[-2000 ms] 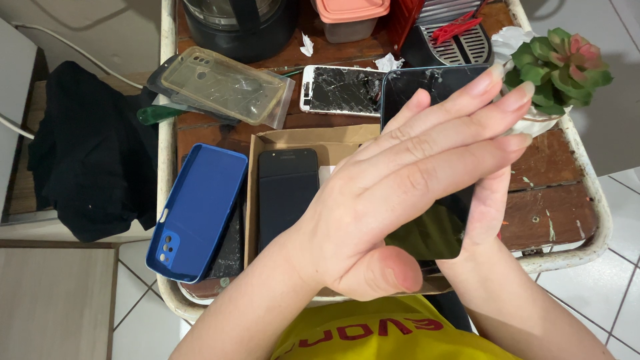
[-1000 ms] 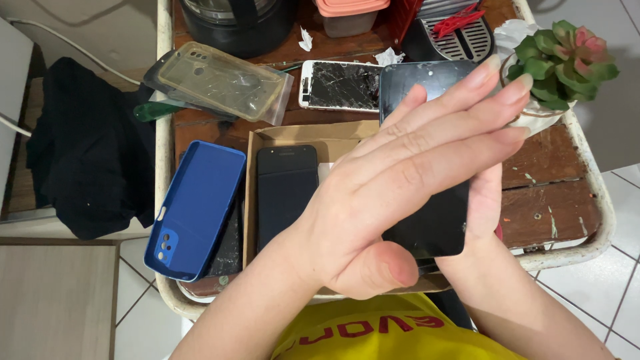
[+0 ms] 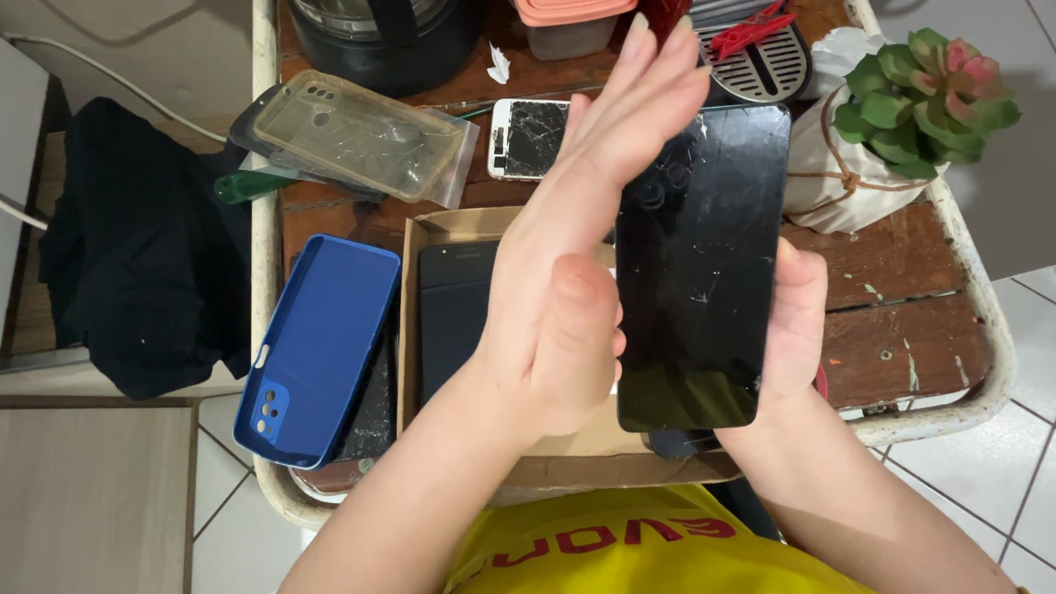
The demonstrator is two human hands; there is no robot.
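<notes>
My right hand (image 3: 796, 322) holds a black smartphone (image 3: 701, 272) upright over a cardboard box (image 3: 569, 472), its scratched, smudged screen facing up. Beside the phone's left edge, my left hand (image 3: 577, 247) is raised edge-on with its fingers extended, and nothing shows in it. In the box lies another dark phone (image 3: 456, 313), partly hidden by my left hand and wrist; the corner of one more phone (image 3: 681, 443) shows beneath the held one. A blue phone case (image 3: 322, 346) leans left of the box on a dark cracked device (image 3: 369, 412). Behind my left fingers is a white phone with a shattered screen (image 3: 532, 140).
On the wooden cart top (image 3: 899, 346), a clear phone case (image 3: 363, 136) lies over a plastic bag beside a green handle (image 3: 247, 186). A glass carafe (image 3: 384, 41), a lidded container (image 3: 573, 29) and a metal drip tray (image 3: 759, 66) stand behind. A potted succulent (image 3: 924, 107) is at right.
My left hand, which was over the phone's screen, has moved left and turned edge-on, so most of the screen now shows. My right hand still holds the phone.
</notes>
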